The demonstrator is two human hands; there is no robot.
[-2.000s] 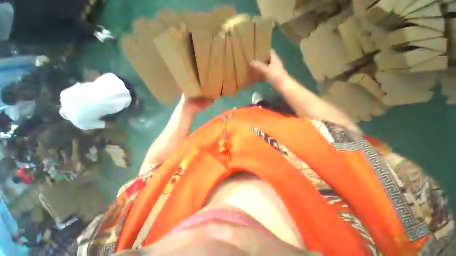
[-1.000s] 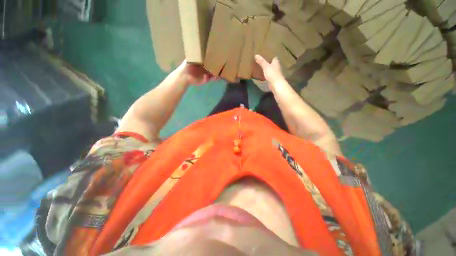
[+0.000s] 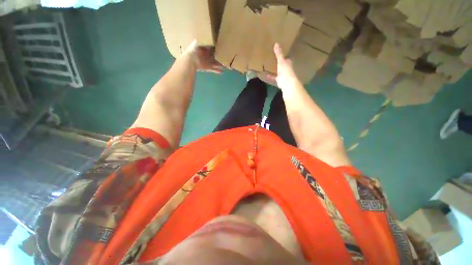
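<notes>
A bundle of nested tan cardboard blanks (image 3: 253, 39) is in front of me at the top of the view, its slat-like folded edges side by side. A raised folded section (image 3: 187, 23) stands at its left part. My left hand (image 3: 203, 56) is under the near edge of that section, fingers partly hidden beneath. My right hand (image 3: 279, 67) grips the near right edge of the bundle, thumb on top and fingers below. The far end of the bundle is cut off by the picture's edge.
A low shingled pile of part-folded blanks (image 3: 385, 64) lies on the green floor at the upper right. Yellow-and-black tape (image 3: 370, 126) runs near it. A slatted pallet (image 3: 46, 52) is at the upper left. A person's shoe (image 3: 451, 124) shows at the right edge, cartons (image 3: 432, 227) at the lower right.
The surroundings have shifted as I moved across the floor; the pallet, tape and shoe have come into view. Both hands have stayed on the bundle, and the raised section now shows a broader face.
</notes>
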